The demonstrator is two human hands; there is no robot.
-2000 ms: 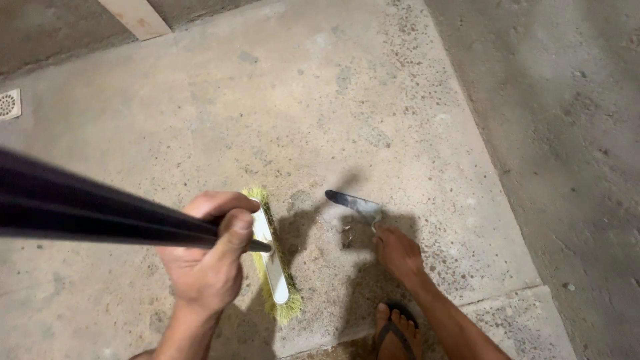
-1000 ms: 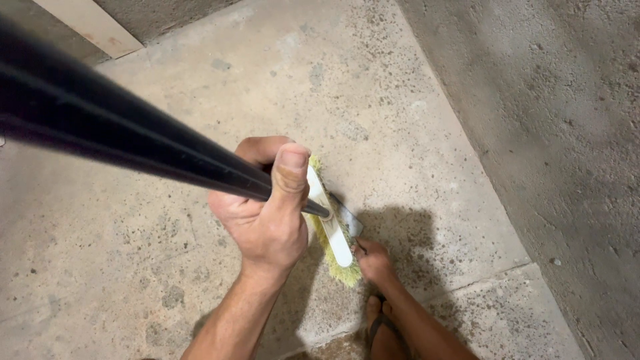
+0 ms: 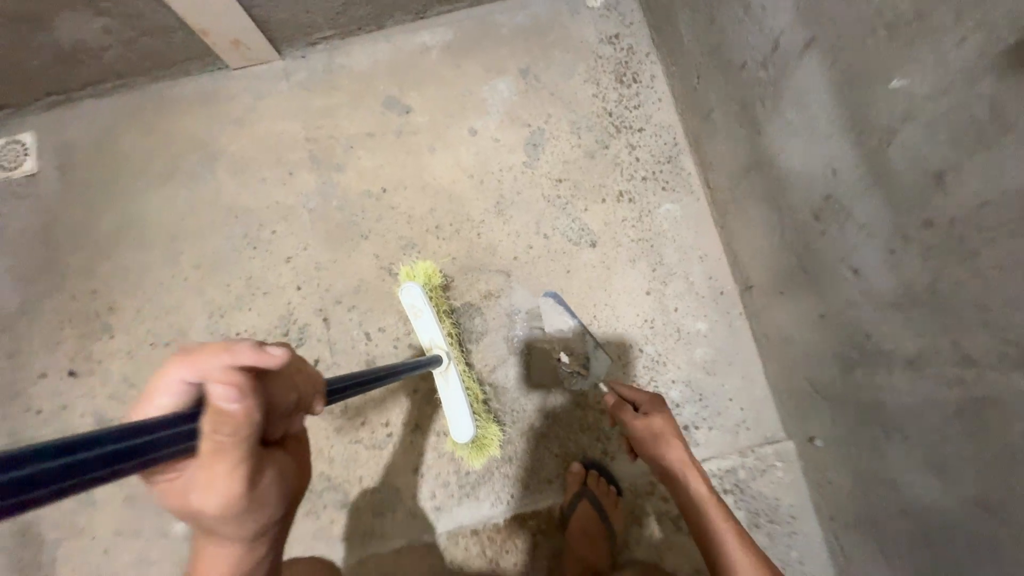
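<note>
My left hand (image 3: 240, 432) is closed around the dark pole of a push broom. The broom's white head (image 3: 438, 360) with yellow-green bristles (image 3: 480, 400) rests on the concrete floor, a little left of the middle of the view. To its right, my right hand (image 3: 650, 420) grips the handle of a metal trowel (image 3: 580, 336), whose blade lies low over the floor. Small pale debris (image 3: 568, 364) shows at the blade, in the hand's shadow. A gap of floor separates bristles and trowel. Part of the trowel's handle is hidden by my fingers.
A rough concrete wall (image 3: 864, 240) runs along the right side. Another wall (image 3: 96, 48) stands at the upper left, with a pale board (image 3: 228, 32) against it. A floor drain (image 3: 16, 155) lies at the far left. My foot in a flip-flop (image 3: 592, 500) is below the trowel.
Compared with one second ago, the broom head has moved left, away from the trowel, and the trowel's blade shows more fully. Both hands keep their holds.
</note>
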